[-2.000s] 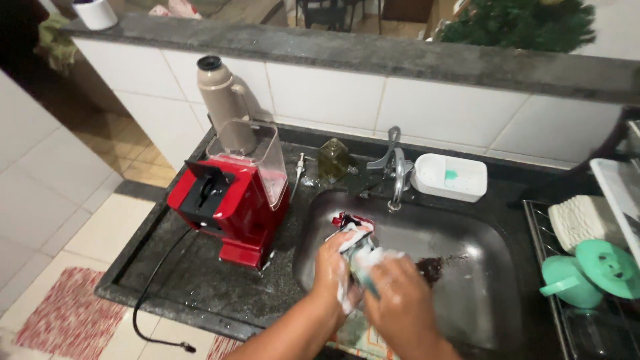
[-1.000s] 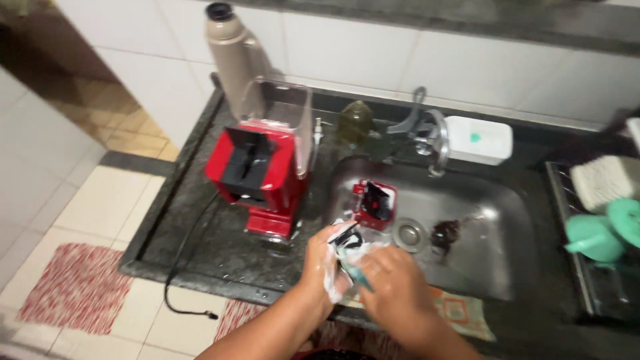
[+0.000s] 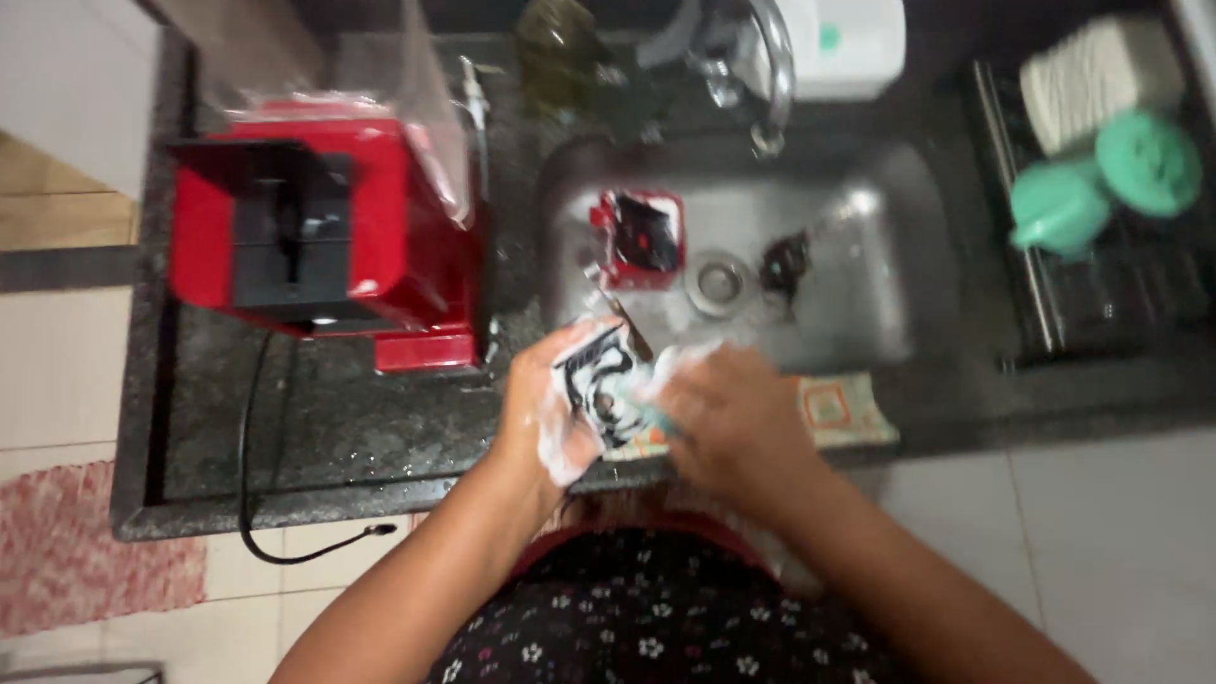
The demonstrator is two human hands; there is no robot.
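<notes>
My left hand [image 3: 551, 404] holds a soapy black plastic part [image 3: 598, 380] over the front edge of the steel sink. Against that part's right side, my right hand [image 3: 727, 418] grips a foamy, greenish scrubbing item [image 3: 655, 408], mostly hidden by the fingers. A red and black plastic piece [image 3: 648, 237] with suds lies in the sink's left side. Right of it are the drain [image 3: 719, 283] and a dark, wet clump [image 3: 785, 264]. On the counter at left stands a red coffee machine [image 3: 380, 228] with a clear tank [image 3: 432, 123].
A chrome faucet [image 3: 781, 66] rises behind the sink, beside a white container [image 3: 855, 47]. A patterned cloth [image 3: 845, 408] lies on the front edge. The dish rack [image 3: 1021, 218] at right bears green plastic items [image 3: 1059, 204]. A black cord [image 3: 244, 456] hangs over the counter's front.
The view has tipped down and come closer. Both hands still hold the soapy part and scrubbing item; the black part's face now shows more.
</notes>
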